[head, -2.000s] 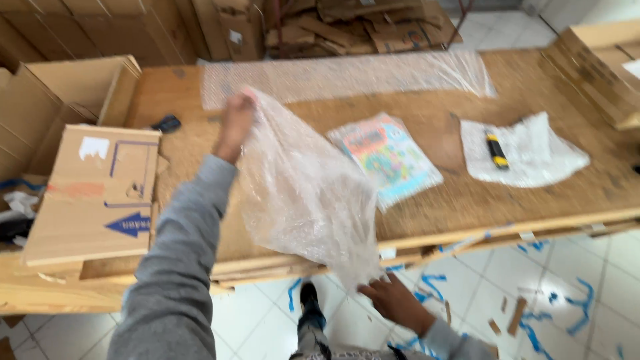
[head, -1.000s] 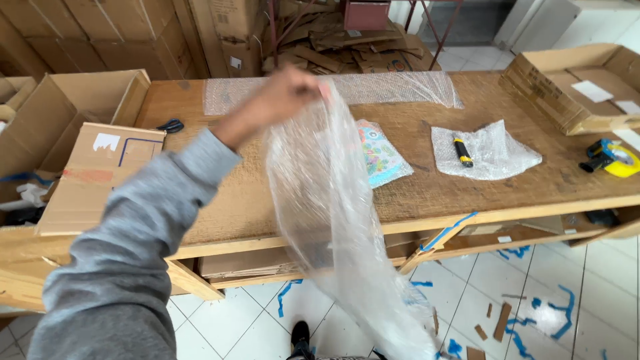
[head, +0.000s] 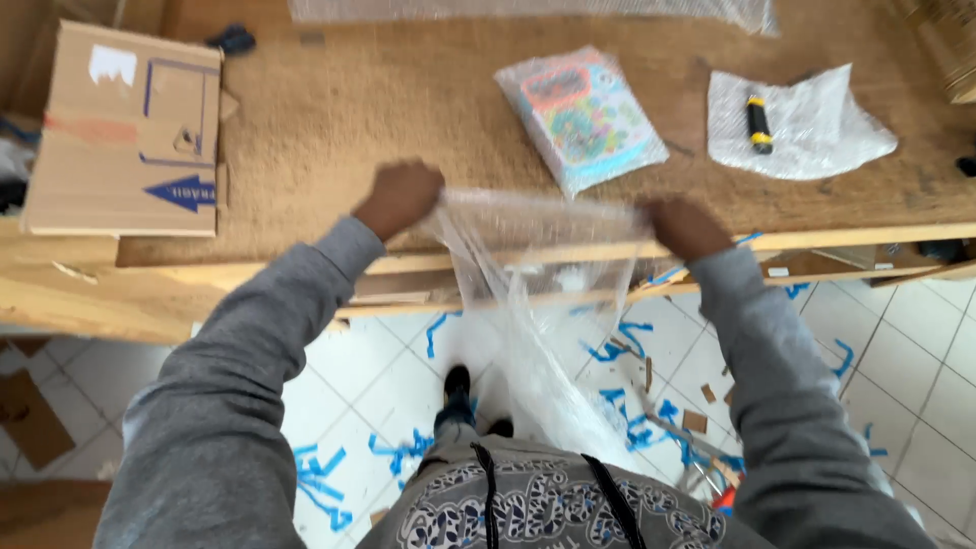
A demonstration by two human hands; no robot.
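A sheet of clear bubble wrap [head: 541, 236] is stretched between my two hands over the front edge of the table, its lower end hanging toward the floor. My left hand [head: 404, 194] grips one corner; my right hand [head: 682, 225], blurred, grips the other. Just beyond the sheet lies a colourful boxed item in bubble wrap [head: 583, 122]. To its right, a black and yellow utility knife [head: 759, 124] rests on a small piece of bubble wrap [head: 816, 133].
A cardboard piece with a blue arrow [head: 130, 145] lies at the table's left, near a black object [head: 232, 38]. A bubble wrap strip [head: 534, 8] lies along the back. Blue strips [head: 320, 484] and cardboard scraps [head: 695, 421] litter the tiled floor.
My right hand, out of view one second ago, now holds the sheet's other corner. The sheet has gone from hanging off my left hand to spread between both hands. The view has tilted down.
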